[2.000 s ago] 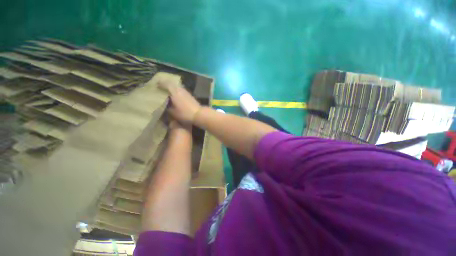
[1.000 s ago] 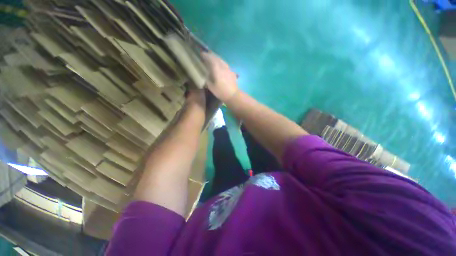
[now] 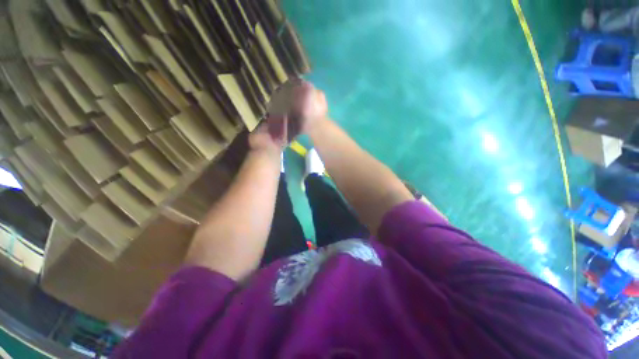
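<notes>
Cardboard divider strips (image 3: 133,147) fill the upper left in dense overlapping rows. My right hand (image 3: 312,109) is at the right edge of the rows, gripping the far end of a short-looking, blurred brown cardboard piece (image 3: 284,102). My left hand (image 3: 265,137) is just nearer and to the left, closed at the lower end of the same piece. The fingers are blurred and partly hidden, and the number of strips in the grip cannot be told. A brown carton (image 3: 112,280) lies under the near edge of the rows.
Blue stools (image 3: 601,64) stand at the right beyond a yellow floor line (image 3: 550,112), with a brown box (image 3: 595,140) between them. My feet and dark trouser legs show on the green floor below my hands. Pale bundled strips (image 3: 19,245) are at the left edge.
The view has swung, and the strip rows fill more of the upper left. The long strip held two seconds ago no longer shows stretched leftward; my hands are now together at the rows' right edge.
</notes>
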